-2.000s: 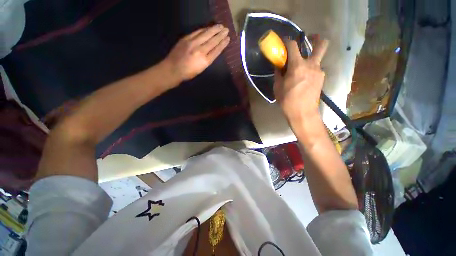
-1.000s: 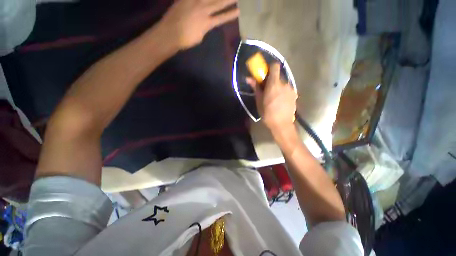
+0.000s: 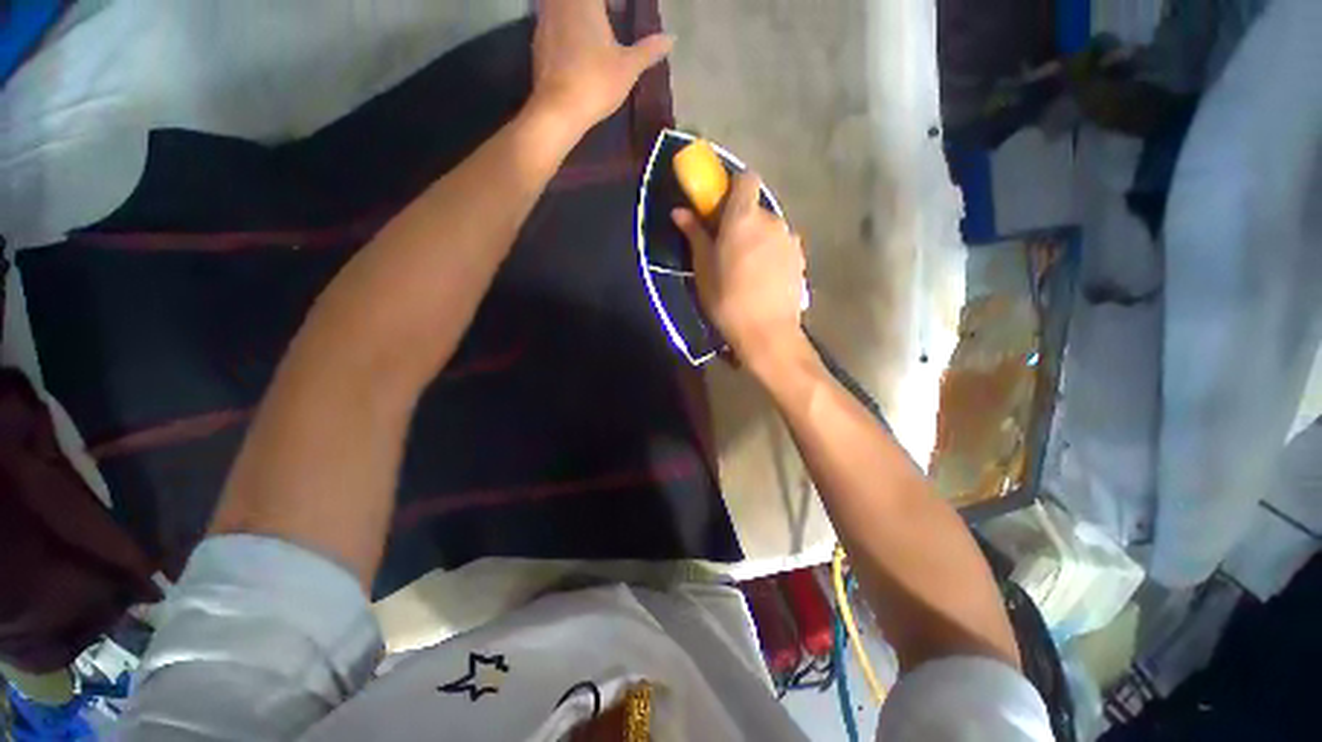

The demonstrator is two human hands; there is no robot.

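Note:
A large black garment panel (image 3: pixel 493 392) lies wrong side up on the cream table cover (image 3: pixel 855 116), with thin maroon lines across it and a maroon strip along its right edge. My right hand (image 3: pixel 754 268) is closed around the orange-yellow handle of the steam iron (image 3: pixel 670 249), whose dark body with a bright rim rests over the panel's right edge, tip away from me. My left hand (image 3: pixel 583 65) lies at the far end of the maroon strip, thumb spread, partly cut off by the top edge; whether it pinches the fabric cannot be told.
A brown stained plate in a dark frame (image 3: pixel 993 384) is at the table's right. Maroon fabric (image 3: pixel 65 529) hangs at the left. A yellow hose (image 3: pixel 855 616) and a green cord hang below the near edge. Red items (image 3: pixel 790 623) and a pale bundle (image 3: pixel 1066 573) are low down.
The iron has moved from beside the panel onto its right edge. My left hand has moved farther up along the strip. The view has shifted, showing more of the table's far side.

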